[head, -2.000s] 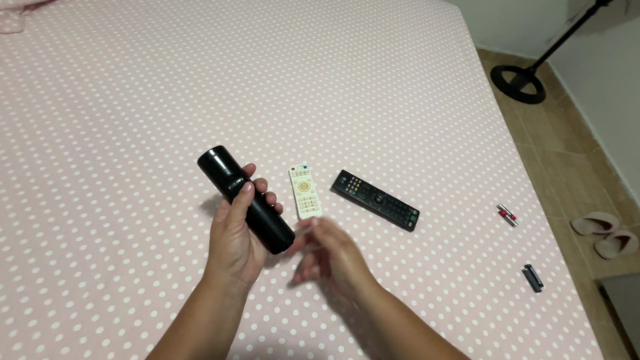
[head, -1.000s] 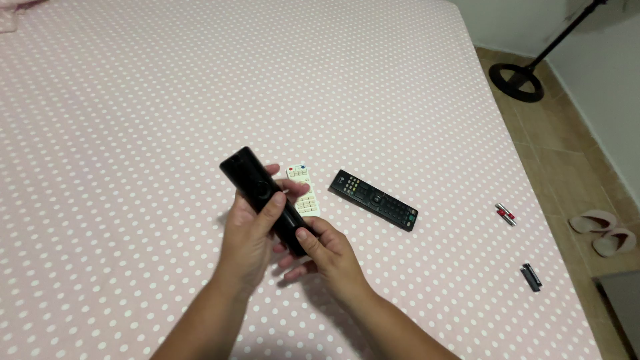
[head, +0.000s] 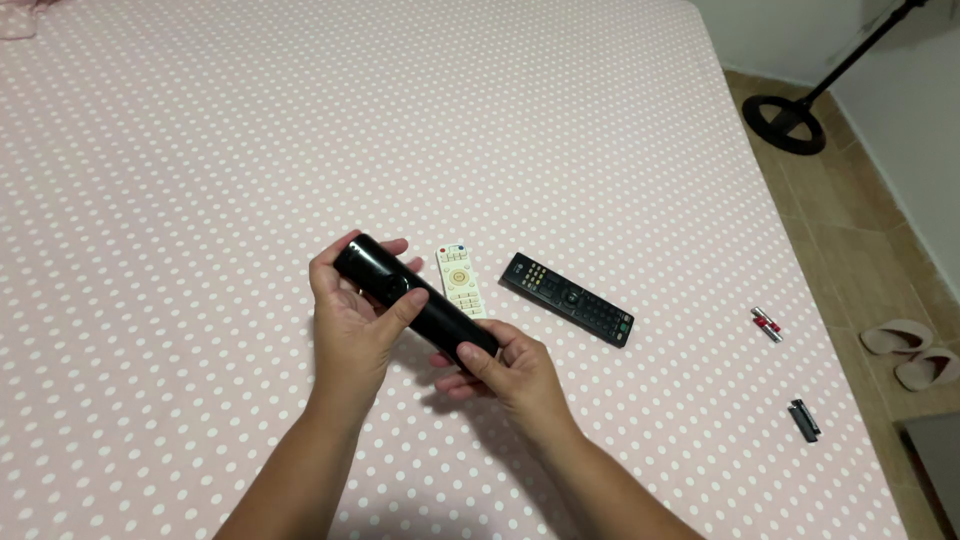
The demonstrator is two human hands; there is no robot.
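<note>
A glossy black remote control [head: 431, 311] is held in both hands, slanting from upper left to lower right above the bed. My left hand [head: 352, 307] wraps its upper part, with the thumb on its face near the middle. My right hand [head: 502, 364] grips the lower end, thumb on top and fingers beneath. Just behind the held remote lies a white remote control [head: 459, 276], its lower end partly hidden. To the right of that, a black remote control with many buttons [head: 568, 298] lies face up and slanted.
Red and silver batteries [head: 766, 325] lie near the right side of the pink polka-dot bedsheet [head: 450, 135]. Closer to me are small dark cylindrical items [head: 804, 421], perhaps batteries. Beyond the bed's edge are slippers [head: 896, 337] and a black round stand base [head: 784, 124] on the tiled floor.
Two seconds ago only my left hand held the glossy remote; my right hand took hold of its lower end by one second ago. My left hand has since shifted toward its upper end.
</note>
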